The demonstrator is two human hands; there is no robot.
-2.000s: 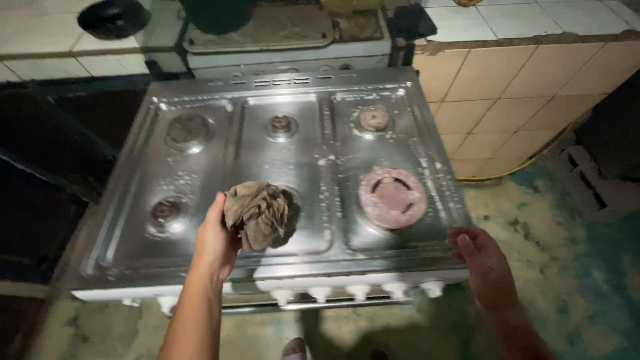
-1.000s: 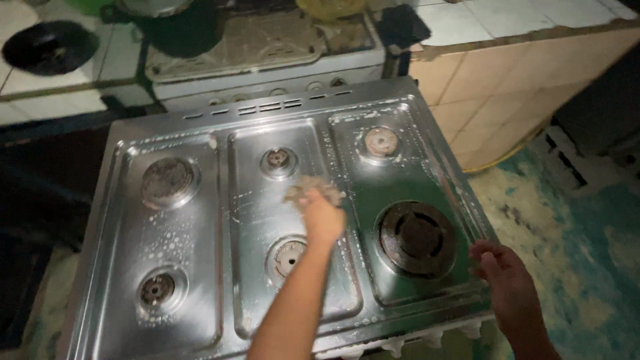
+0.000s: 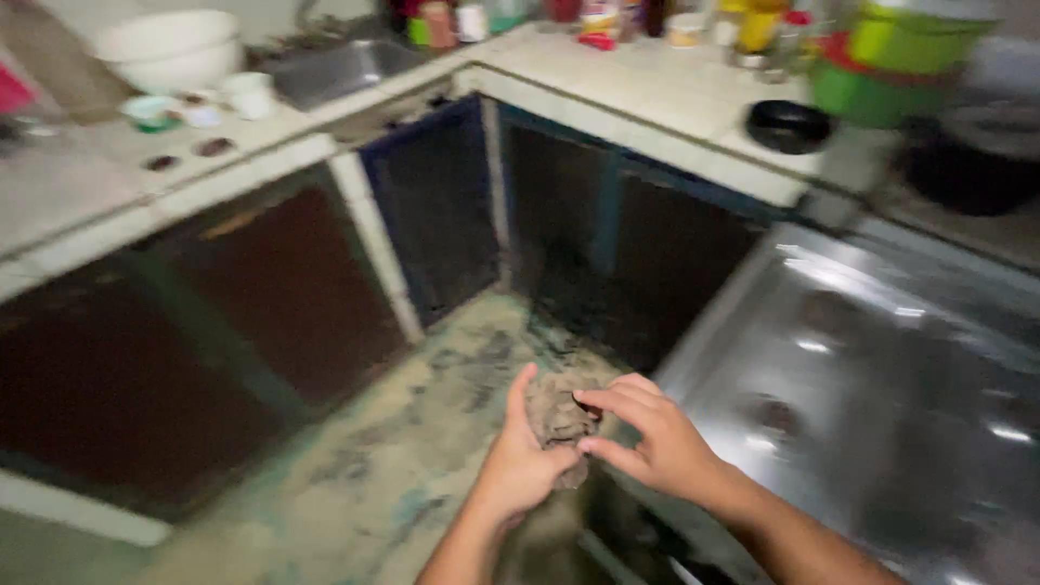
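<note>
A crumpled grey-brown cloth is between my two hands, above the floor at the left side of the stove. My left hand grips it from the left and below, thumb pointing up. On the other side, my right hand touches the cloth with its fingertips, thumb and index finger spread. The steel stove top lies at the right, blurred, with a burner near its left edge and another burner farther back.
A tiled counter bends around the corner, with a sink, a white tub, bottles, a black pan and green containers on it. Dark cabinet doors stand below, beside the stained floor.
The view has swung far left, to the sink corner. The cloth has moved off the stove top and is now between both hands. The right hand has come over to it from the stove's edge.
</note>
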